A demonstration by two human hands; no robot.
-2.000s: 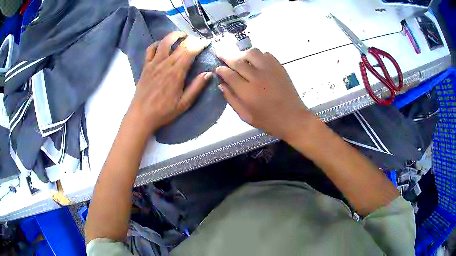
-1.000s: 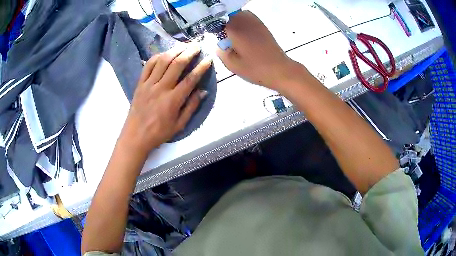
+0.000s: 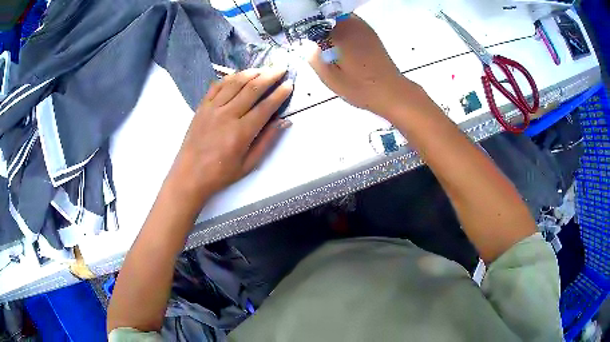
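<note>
A dark grey panel (image 3: 190,63) lies on the machine table, leading to the presser foot and needle area (image 3: 289,48). My left hand (image 3: 231,123) rests flat on the panel's end, fingertips just left of the needle, covering most of that end. My right hand (image 3: 361,67) is just right of the needle, beside the machine head, fingers bent. A small pale piece shows at its fingers; whether it is held is unclear. The sewn pile (image 3: 80,100) of grey pieces with white stripes lies at the left.
Red-handled scissors (image 3: 510,93) lie right of my right hand. A pink tool (image 3: 550,45) lies at the far right. A blue basket (image 3: 594,187) stands beyond the table's right edge. Grey cloth (image 3: 518,163) is below the edge.
The rounded grey panel end that showed below my left hand has moved up and away under the hand. My right hand has left the cloth and moved up beside the machine head.
</note>
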